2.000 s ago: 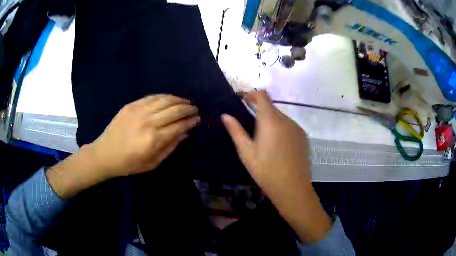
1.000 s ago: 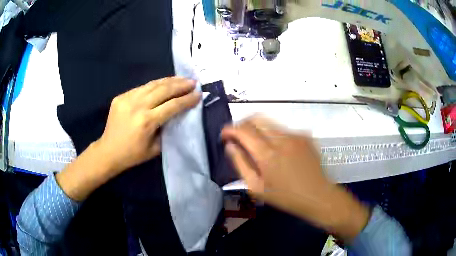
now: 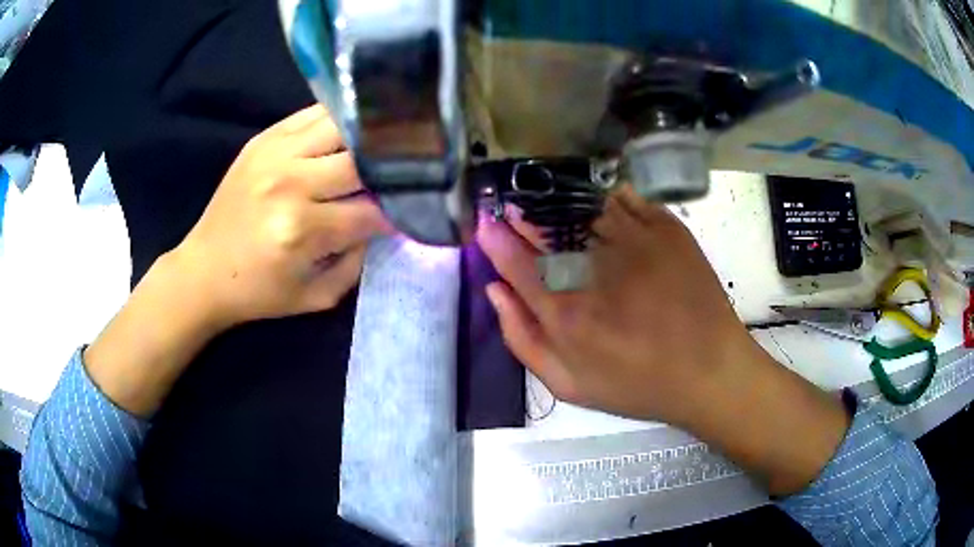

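The black garment panel (image 3: 246, 427) lies over the left of the table and under the machine head. Its pale grey-blue interlining (image 3: 401, 395) shows as a folded-back strip below the head. A smaller dark pocket piece (image 3: 493, 369) lies along the right of that strip. My left hand (image 3: 283, 230) presses flat on the panel, fingertips at the left of the head. My right hand (image 3: 614, 310) rests on the dark piece, partly behind the head's parts, with fingers pointing to the needle area. The needle and presser foot are hidden by the sewing machine head (image 3: 406, 107); pink-violet light shows there.
A phone (image 3: 816, 225) lies on the machine bed at the right. Scissors with yellow and green handles (image 3: 904, 369) lie in front of it. A ruler scale (image 3: 630, 471) runs along the table's front edge. A red object (image 3: 969, 318) is at the far right edge.
The view has come closer to the machine head. The panel, its pale strip and the dark piece have moved under the head, with both hands beside it. The interlining was hidden in the earliest frame.
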